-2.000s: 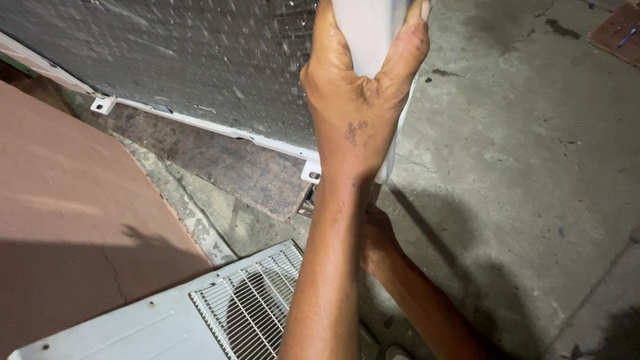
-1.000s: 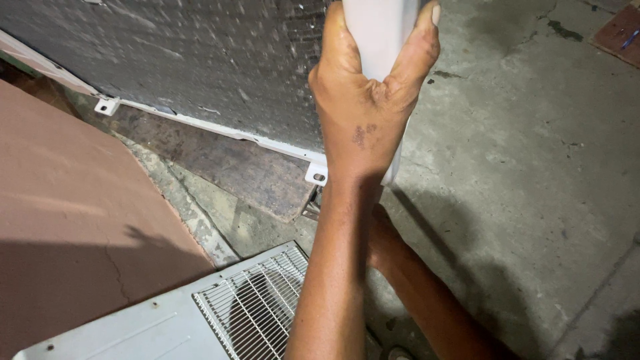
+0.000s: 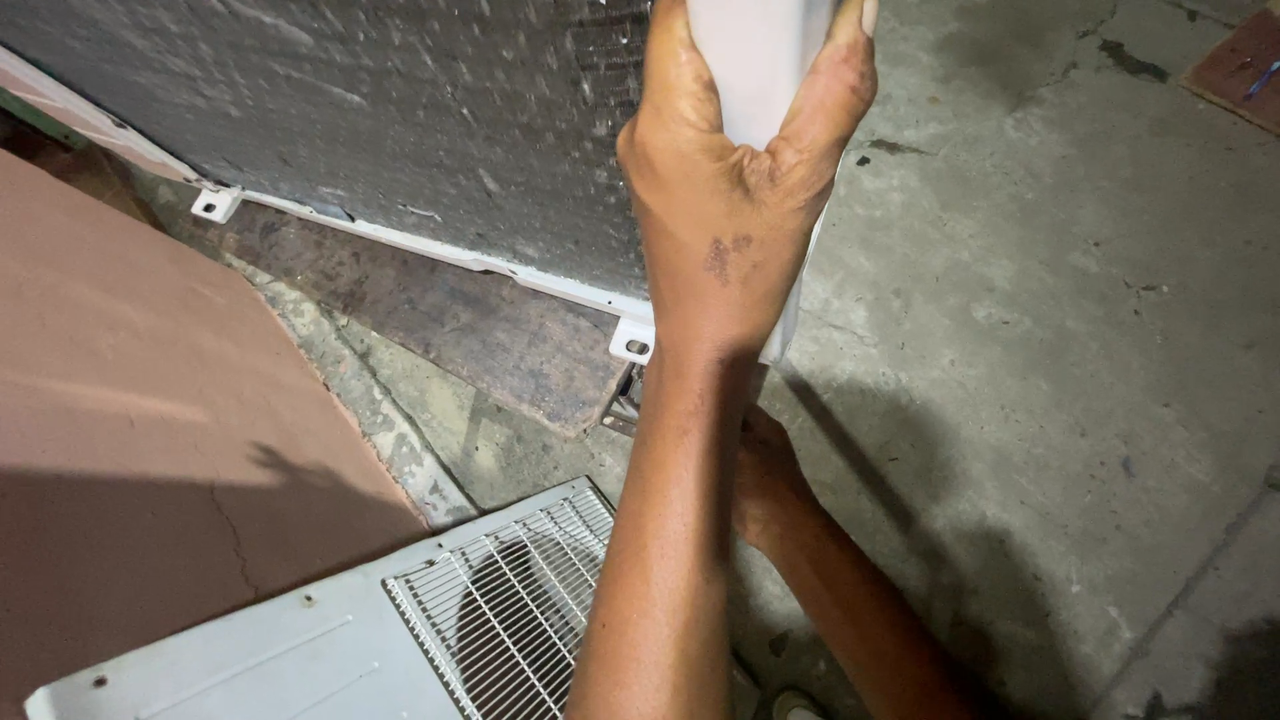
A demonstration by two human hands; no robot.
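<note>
The dark finned coil point(image 3: 420, 120) of an air conditioner's outdoor unit fills the upper left, edged by a white metal frame with slotted mounting feet point(image 3: 632, 342). My left hand point(image 3: 745, 200) grips the unit's white corner casing point(image 3: 752, 70), thumb on the right side and fingers on the left. Lower down, my right hand point(image 3: 770, 470) is partly hidden behind my left forearm, near the unit's bottom corner; its fingers and anything in them cannot be seen. Under the unit lies a worn wooden board point(image 3: 430, 310).
A light metal panel with a wire fan grille point(image 3: 520, 610) lies at the lower left, beside a pink wall point(image 3: 150, 350). Concrete floor point(image 3: 1050, 300) extends on the right. A reddish flat piece point(image 3: 1240, 75) is at the upper right edge. Part of a shoe point(image 3: 795, 705) shows at the bottom.
</note>
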